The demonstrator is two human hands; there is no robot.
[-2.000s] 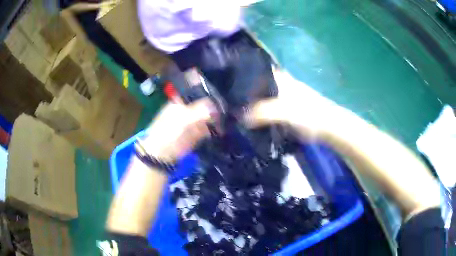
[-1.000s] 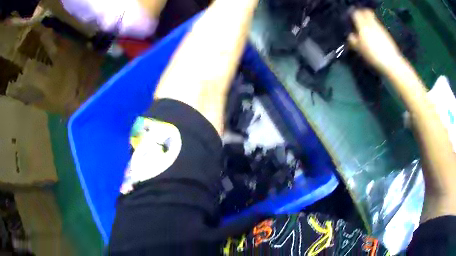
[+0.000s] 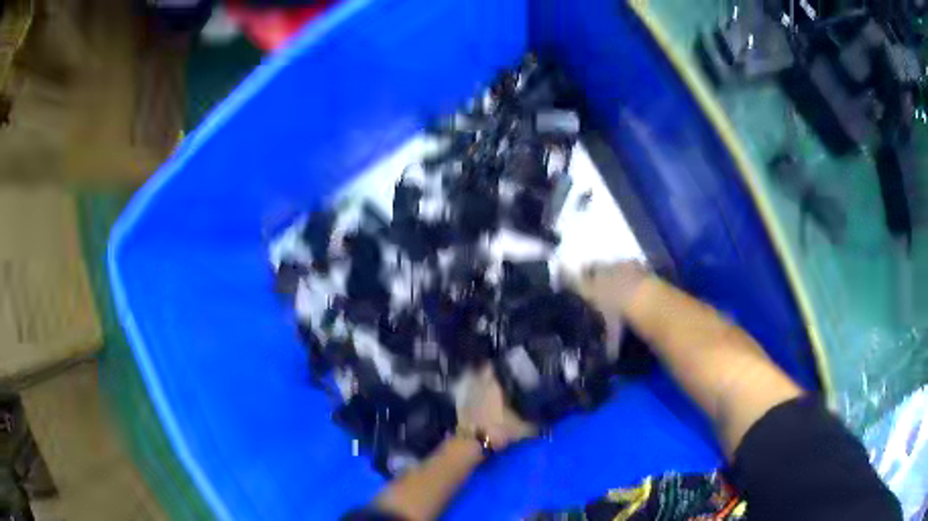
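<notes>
A large blue tub (image 3: 254, 153) fills the middle of the view. Many loose black adapters (image 3: 468, 204) with cords lie in it over a white sheet (image 3: 600, 219). My left hand (image 3: 488, 407) is down in the tub at the near side of the heap, its fingers blurred among the adapters. My right hand (image 3: 611, 290) is at the right side of the heap, its fingertips partly hidden by adapters. Both hands touch the heap. Blur hides whether either one grips an adapter.
The green bench (image 3: 845, 285) is at the right, its edge running along the tub. A pile of black adapters (image 3: 845, 92) lies on it. Shiny clear bags (image 3: 906, 438) show at the lower right. Brown cartons (image 3: 41, 275) stand at the left.
The view has moved down over the tub. My right hand has left the adapter pile on the bench and reached into the tub. My left hand is now also in the tub.
</notes>
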